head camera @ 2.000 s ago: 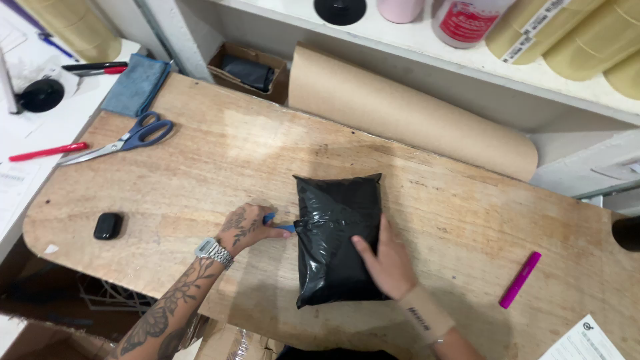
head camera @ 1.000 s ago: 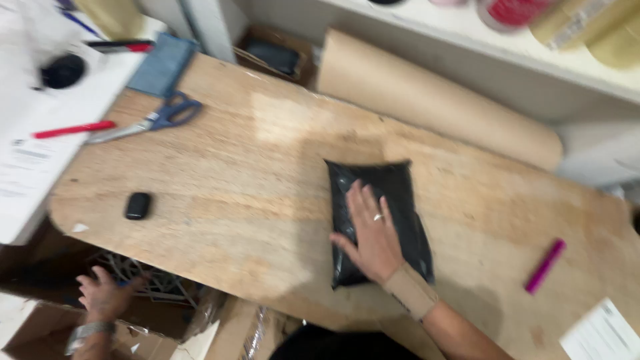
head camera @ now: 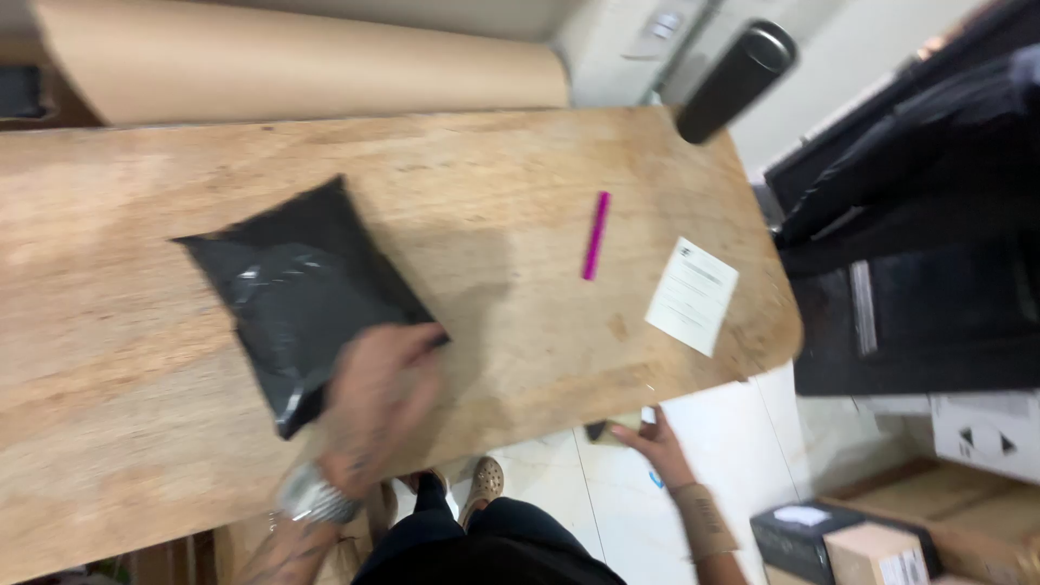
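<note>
A black plastic mailing bag point(head camera: 305, 301), filled and glossy, lies tilted on the wooden table. Blurred by motion, my left hand point(head camera: 382, 398) is over its lower right edge, with fingertips at the right corner; whether they grip it is unclear. My right hand point(head camera: 662, 447) is beyond the table's front edge, thumb and fingers apart, beside a pale yellowish and dark object point(head camera: 615, 429) partly hidden by the tabletop. Whether that hand holds it cannot be told. A magenta marker point(head camera: 595, 236) and a white printed sheet point(head camera: 692, 296) lie right of the bag.
A brown paper roll point(head camera: 317, 69) lies behind the wooden table point(head camera: 504, 357). At the far right corner stands a black cylindrical tumbler point(head camera: 735, 81). Black material point(head camera: 918, 203) hangs at right, above cardboard boxes point(head camera: 877, 552). My feet are below the front edge.
My right hand has left the bag for the front edge. My left hand, earlier over the open box below the table, is now at the bag. The view has swung right.
</note>
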